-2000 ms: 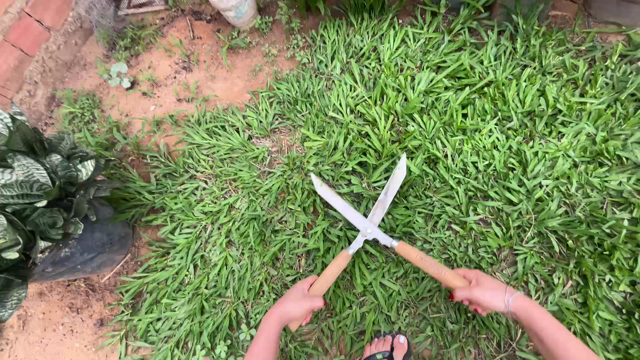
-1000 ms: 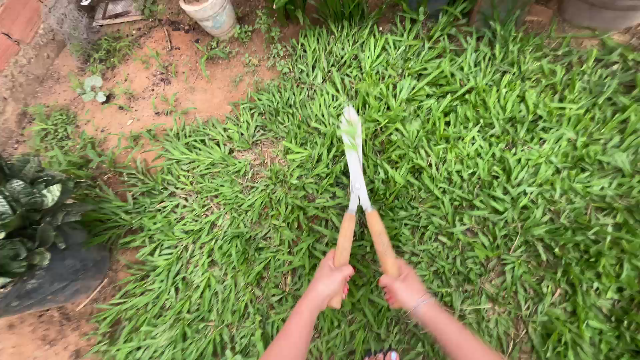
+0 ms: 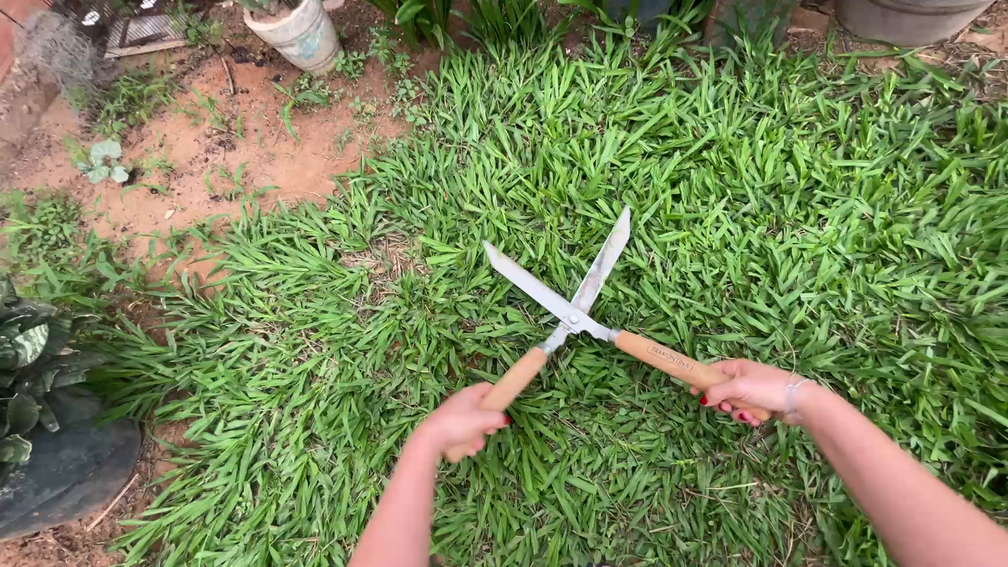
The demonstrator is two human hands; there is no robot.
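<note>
A pair of Tramontina hedge shears [image 3: 574,320] with metal blades and wooden handles lies across the middle of the view, its blades spread in a wide V above the grass [image 3: 315,409]. My left hand [image 3: 465,425] is closed around the left wooden handle near its end. Around the end of the right handle my right hand [image 3: 744,391] is closed, with a thin bracelet at the wrist. The blades point away from me, and leafy grass surrounds them on every side.
At the left edge stands a dark planter [image 3: 67,465] with a broad-leaved plant. A whitish pot [image 3: 299,35] sits on bare reddish soil [image 3: 260,157] at the top left. Along the top edge are strappy plants and a grey pot [image 3: 909,17] at the right.
One second ago the blades were together and my hands close to each other. Now the hands have moved apart and the blades are spread, much as they were two seconds ago.
</note>
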